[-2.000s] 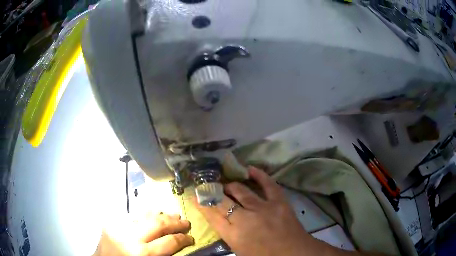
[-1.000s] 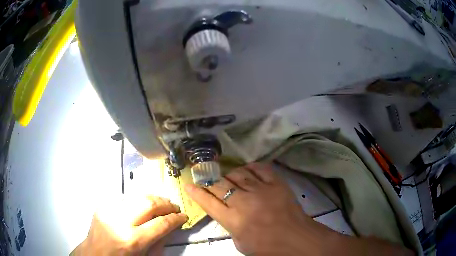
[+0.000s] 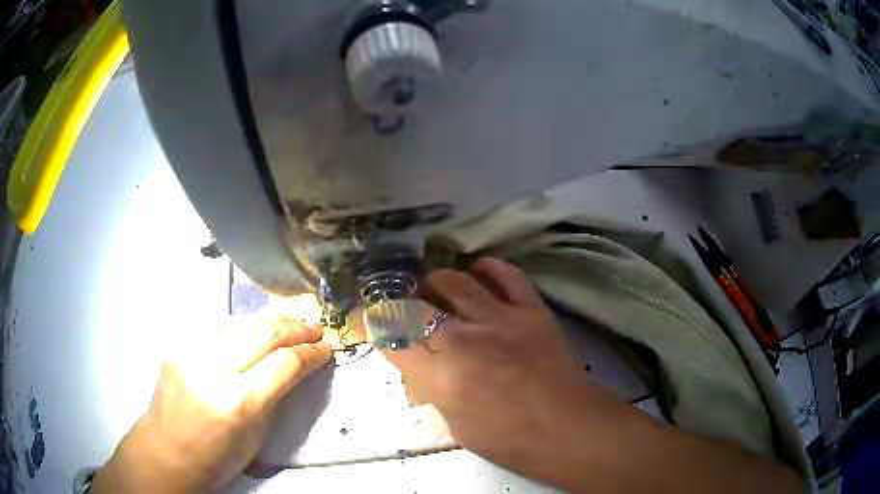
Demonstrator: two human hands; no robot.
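Note:
The olive-green garment piece lies bunched and curved on the bed right of the needle area; its lamp-lit end by the presser foot looks yellow. My left hand is left of the foot, thumb and finger together at the small end of cloth there. My right hand, with a ring, grips the cloth right of the foot; some fingertips are hidden behind the thread tension dial. A dark loose thread lies between my hands. The needle tip is not clear.
The white machine head fills the upper view, with an upper knob. Orange-handled snips lie right of the cloth. A yellow curved piece hangs at left. The bed's front edge shows below my hands.
The yellow-lit cloth strip between my hands has moved up toward and behind the foot, baring the bed. Both hands have moved up closer to the foot. The view has shifted slightly.

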